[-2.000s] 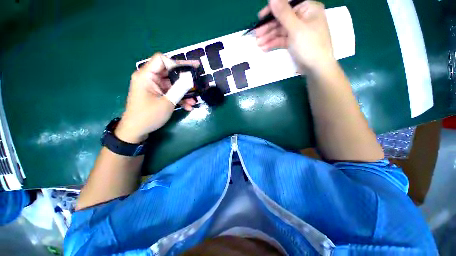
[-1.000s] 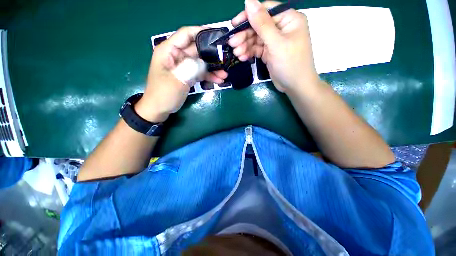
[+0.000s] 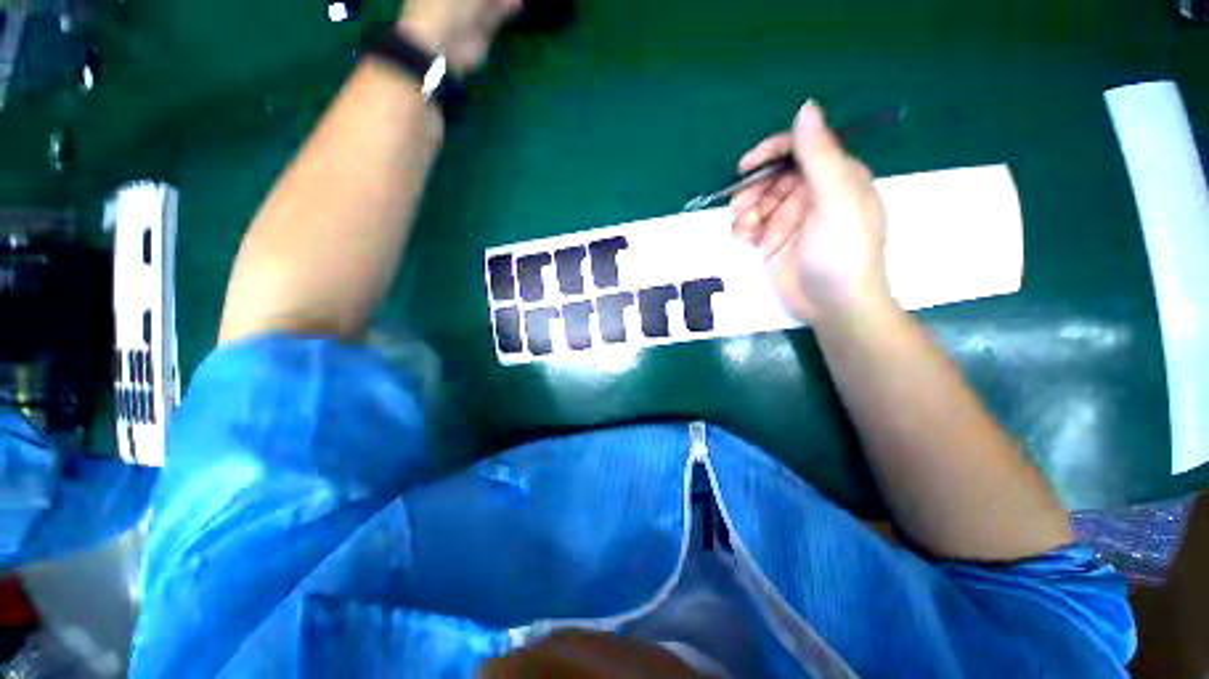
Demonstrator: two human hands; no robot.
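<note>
My right hand (image 3: 815, 232) is closed round the black tweezers (image 3: 747, 182), whose tip points left over the sheet's upper edge. The white adhesive sheet (image 3: 948, 239) lies flat, with two rows of black adhesive pieces (image 3: 613, 318) at its left part; the right part is bare white. My left hand (image 3: 458, 27) is stretched far forward at the top edge of the picture, partly cut off and blurred. A dark thing (image 3: 541, 13) is beside its fingers; I cannot tell if the hand holds it.
Spare adhesive sheets (image 3: 162, 318) are stacked at the left on the green mat (image 3: 636, 80). A curved blank white strip (image 3: 1173, 279) lies at the right. Small blurred items are at the far left. A brown box (image 3: 1187, 584) and clear trays (image 3: 1127, 535) are at the lower right.
My left hand, which held the black unit over the sheet, has moved forward to the top edge. My right hand has moved away from the unit with the tweezers. The black pieces now show uncovered.
</note>
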